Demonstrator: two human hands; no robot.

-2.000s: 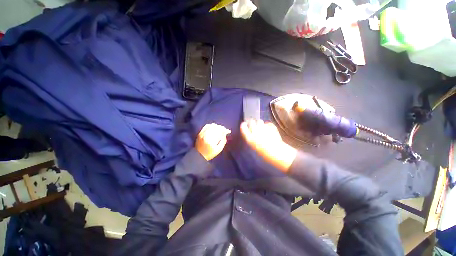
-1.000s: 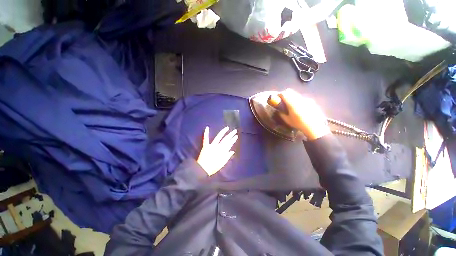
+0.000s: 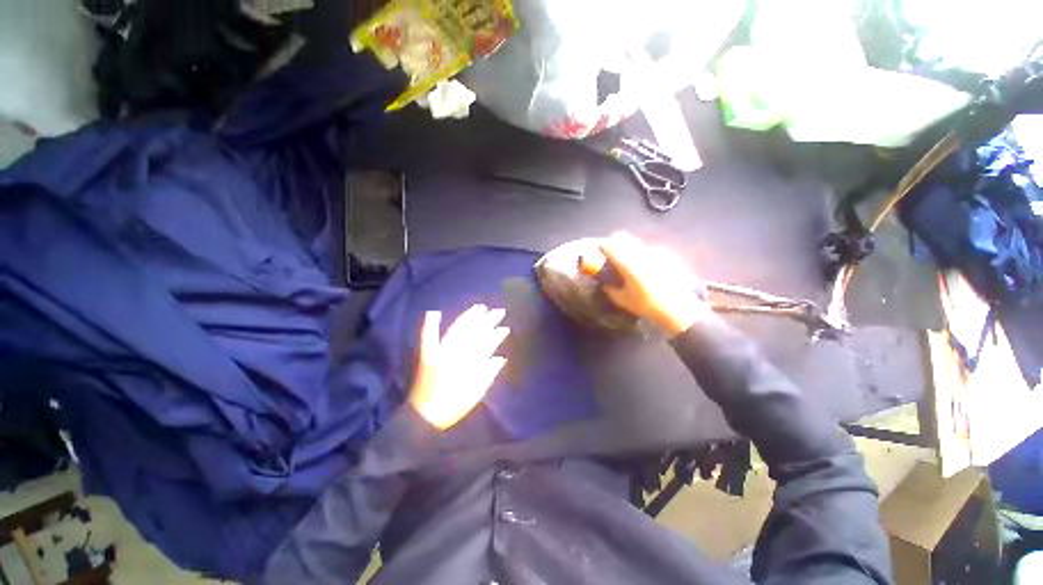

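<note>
A navy garment panel [image 3: 549,383] lies flat on the dark table in front of me. My left hand [image 3: 460,363] rests flat on the panel, palm down, fingers spread, holding nothing. A dull dark interlining strip [image 3: 511,306] lies on the panel just beyond my left fingers; its edges are faint. My right hand [image 3: 650,280] is shut on the handle of the steam iron [image 3: 563,281]. The iron's tip points left and overlaps the panel's right edge. I cannot tell whether the soleplate touches the cloth.
A large navy pile [image 3: 194,297] fills the left. A phone [image 3: 375,229], stacked strips [image 3: 538,183] and scissors [image 3: 654,177] lie beyond the panel. A yellow packet [image 3: 440,43] and white bags are at the far edge. The iron hose [image 3: 761,299] runs right.
My right hand first took hold of the iron, and the iron has since shifted left over the panel's edge. My left hand opened flat on the panel. The camera view has shifted.
</note>
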